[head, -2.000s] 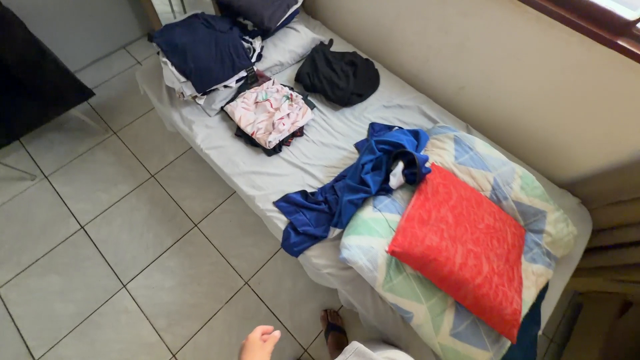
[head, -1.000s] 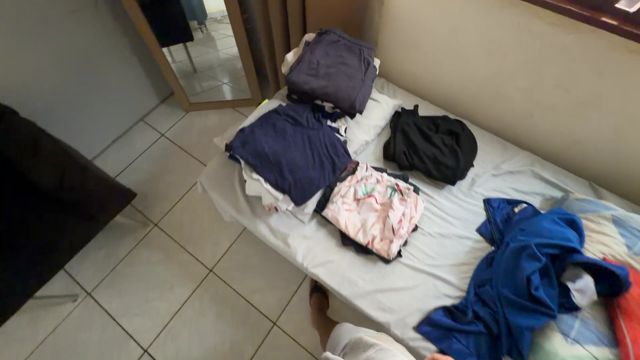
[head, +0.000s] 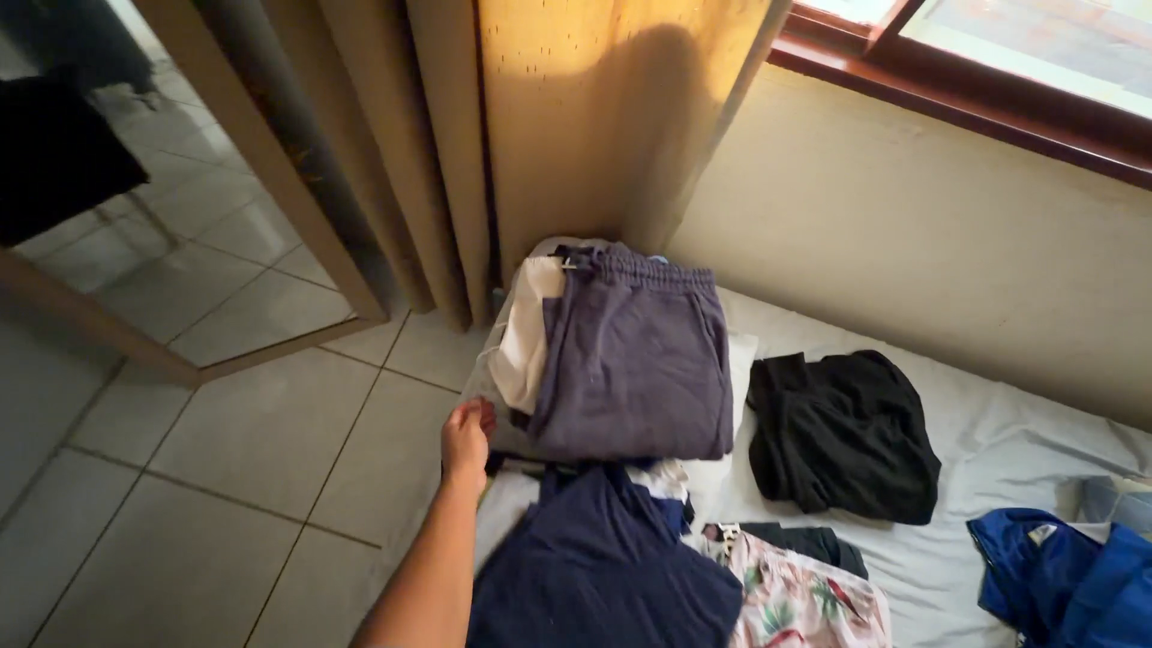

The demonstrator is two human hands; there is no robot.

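Observation:
My left hand (head: pixel 467 439) reaches in over the bed's edge, fingers curled, beside the lower left of a stack topped by folded grey-purple drawstring pants (head: pixel 634 360). Whether it touches or holds anything there cannot be told. A cream garment (head: pixel 525 337) shows at the stack's left side. Below lies a navy garment (head: pixel 612 576) on a pile. To its right are pink patterned shorts (head: pixel 805 594) over dark clothing. A folded black garment (head: pixel 841 436) lies by the wall, and a blue shiny garment (head: pixel 1062 567) at the far right. My right hand is not in view.
The bed's white sheet (head: pixel 981 441) runs along the wall under a red-brown window frame (head: pixel 972 81). A wood-framed mirror (head: pixel 288 355) stands on the tiled floor (head: pixel 261 441) at the left, next to long brown curtains (head: pixel 387 171) near the bed's head.
The view has swung left and closer to the stack at the bed's head. My left arm has come in beside that stack. The piles of clothes look the same as before.

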